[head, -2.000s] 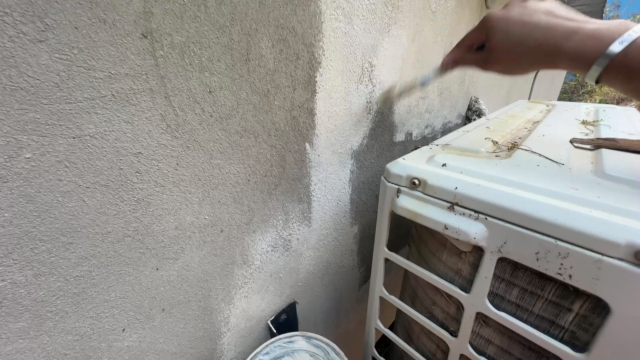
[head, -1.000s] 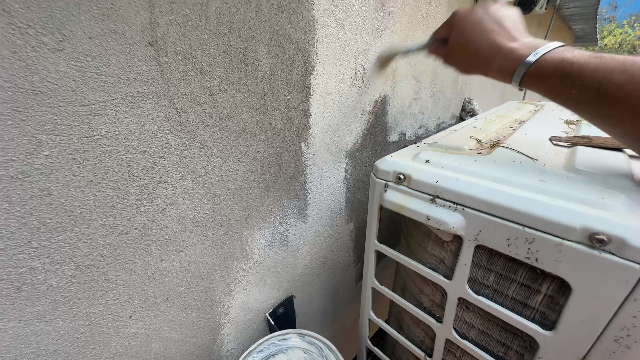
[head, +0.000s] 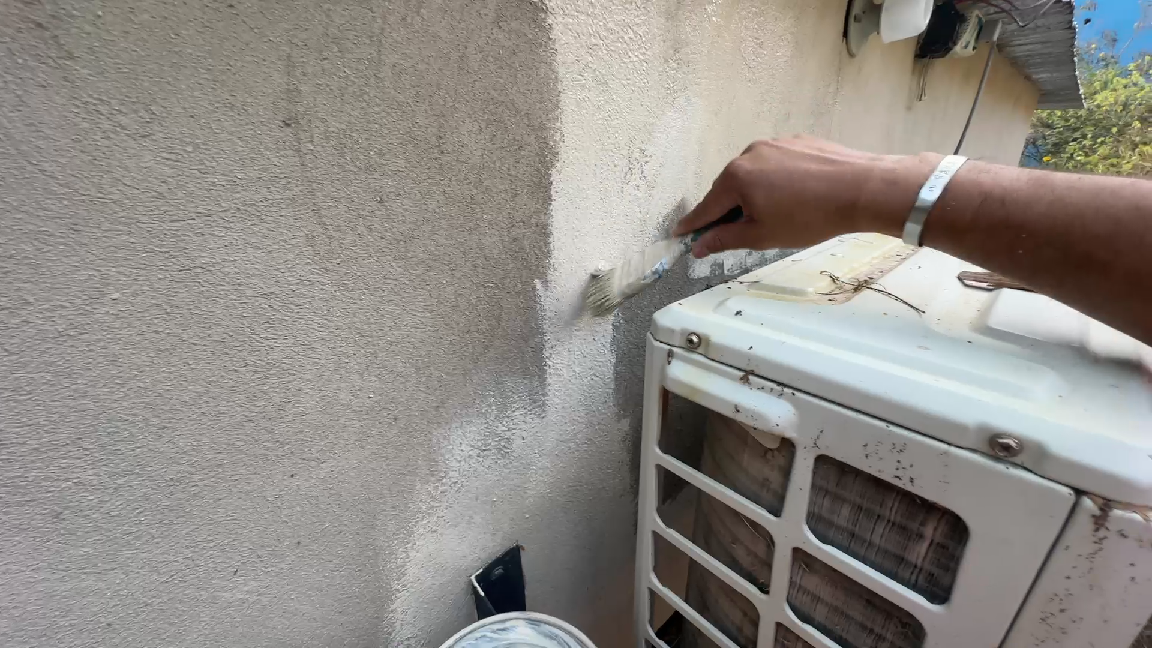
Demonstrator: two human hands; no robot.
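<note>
My right hand (head: 774, 198), with a light band on its wrist, grips the dark handle of a paintbrush (head: 630, 274). The paint-coated bristles touch the textured wall (head: 270, 270) where a strip of fresh white paint meets a darker grey patch, just left of the white outdoor air-conditioner unit (head: 855, 360). At the bottom edge, the rim of a paint container (head: 519, 621) shows white paint smears; the rest of it is cut off. My left hand is out of the frame.
A dark metal bracket (head: 500, 583) stands against the wall behind the container. Dry twigs (head: 868, 286) and a brown piece (head: 988, 281) lie on the unit's top. Fixtures with wires (head: 936, 27) hang on the wall at the upper right, beneath a corrugated roof edge (head: 1044, 63).
My right hand has moved the brush down the wall, from the upper painted area to beside the unit's top corner. More of the wall fixtures and roof edge now shows.
</note>
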